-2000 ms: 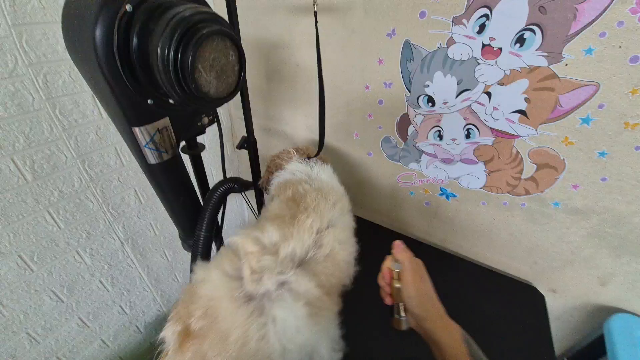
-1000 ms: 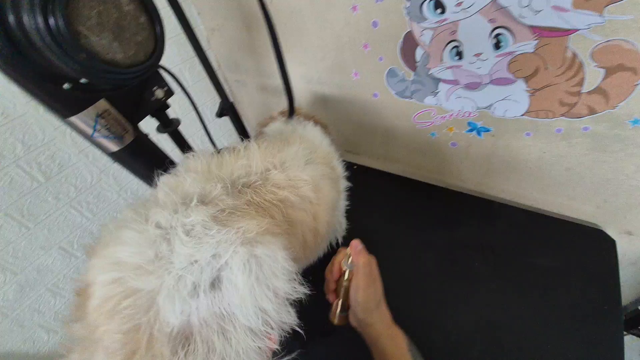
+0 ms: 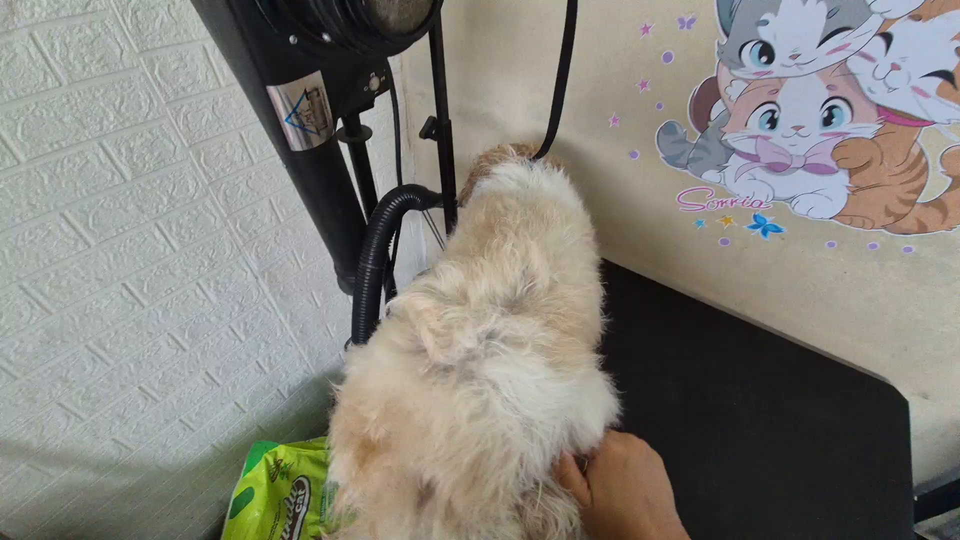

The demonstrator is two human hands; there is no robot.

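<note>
A dog with shaggy cream and white fur (image 3: pixel 495 352) stands on a black grooming table (image 3: pixel 750 405), its back toward me and its head at the far end. A black tether strap (image 3: pixel 559 82) runs down to its neck. My right hand (image 3: pixel 626 484) is at the dog's right hind side, fingers bent into the fur; the fingertips and anything held in them are hidden. My left hand is out of view.
A black dryer (image 3: pixel 322 45) on a stand, with a ribbed black hose (image 3: pixel 367 262), is left of the dog. A green bag (image 3: pixel 277 491) lies low at the left. A wall with cat stickers (image 3: pixel 802 127) borders the table.
My right hand has moved from over the table beside the dog to against its hind side. The small metallic tool seen in that hand earlier is now out of sight.
</note>
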